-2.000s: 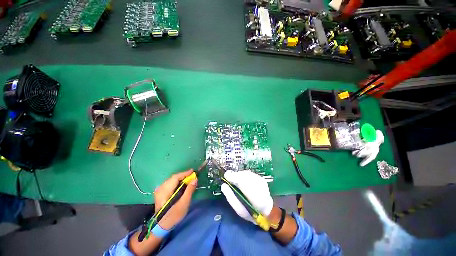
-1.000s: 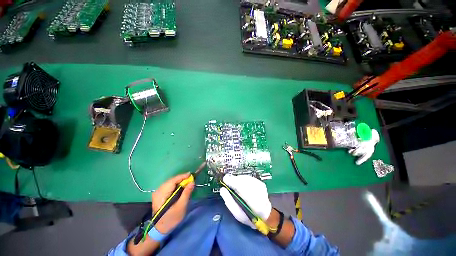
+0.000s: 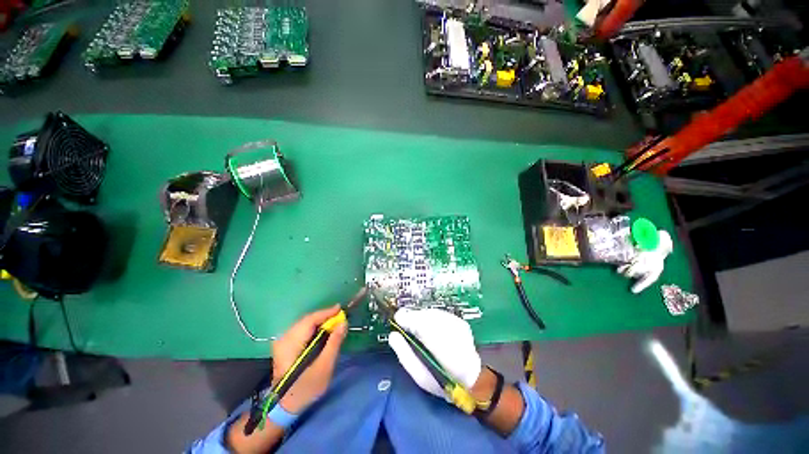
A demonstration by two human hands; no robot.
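A green circuit board [image 3: 421,262] lies flat on the green mat in front of me. My bare left hand [image 3: 306,359] holds a yellow-and-black soldering iron [image 3: 302,365], its tip at the board's lower left edge. Solder wire [image 3: 235,284] curves from the spool to my left hand. My white-gloved right hand [image 3: 436,350] holds a second soldering iron [image 3: 459,396], its tip over the board's lower left part, close to the first tip. Whether the tips touch the board cannot be told.
Left are a solder spool [image 3: 259,175], an iron stand [image 3: 188,246] and black fans [image 3: 75,160]. Right are side cutters [image 3: 525,293], another iron stand [image 3: 561,241], a green-capped container [image 3: 645,234], a crumpled white glove [image 3: 650,264] and a red-sleeved post [image 3: 727,115]. Boards [image 3: 259,40] and black-tray units [image 3: 514,66] lie beyond.
The units beyond the mat have shifted slightly left in view. Both hands keep their irons at the board's lower left, with only slight movement.
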